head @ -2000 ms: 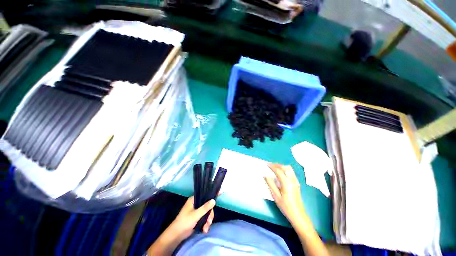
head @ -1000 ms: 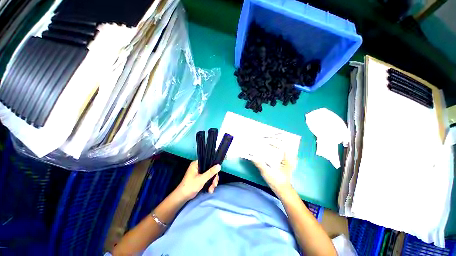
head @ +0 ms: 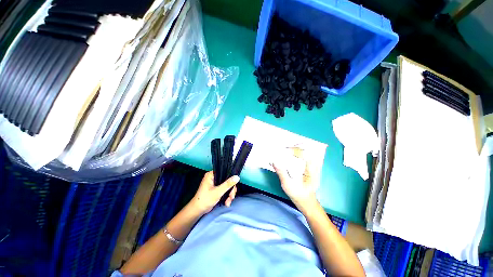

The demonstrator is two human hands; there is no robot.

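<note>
My left hand (head: 215, 192) is shut on three black tubes (head: 226, 159), fanned with their ends pointing up and away from me, left of the white work sheet (head: 254, 138). My right hand (head: 297, 176) is over the right part of the sheet with its fingers bent. It blends into the bright sheet, so whether it holds a small piece cannot be told. A heap of small black pieces (head: 292, 73) spills from a tipped blue bin (head: 357, 32) beyond the sheet.
At left, a tall stack of layer sheets (head: 121, 59) carries rows of black tubes (head: 40, 76) inside a clear bag (head: 208, 97). At right, another stack (head: 432, 167) has several black tubes (head: 446, 92). A white scrap (head: 354, 138) lies between. Blue baskets (head: 92, 227) are below the bench edge.
The view has tilted down towards my lap, so the bench things sit higher in the picture. My left hand keeps the same three tubes. My right hand's fingers have bent over the sheet.
</note>
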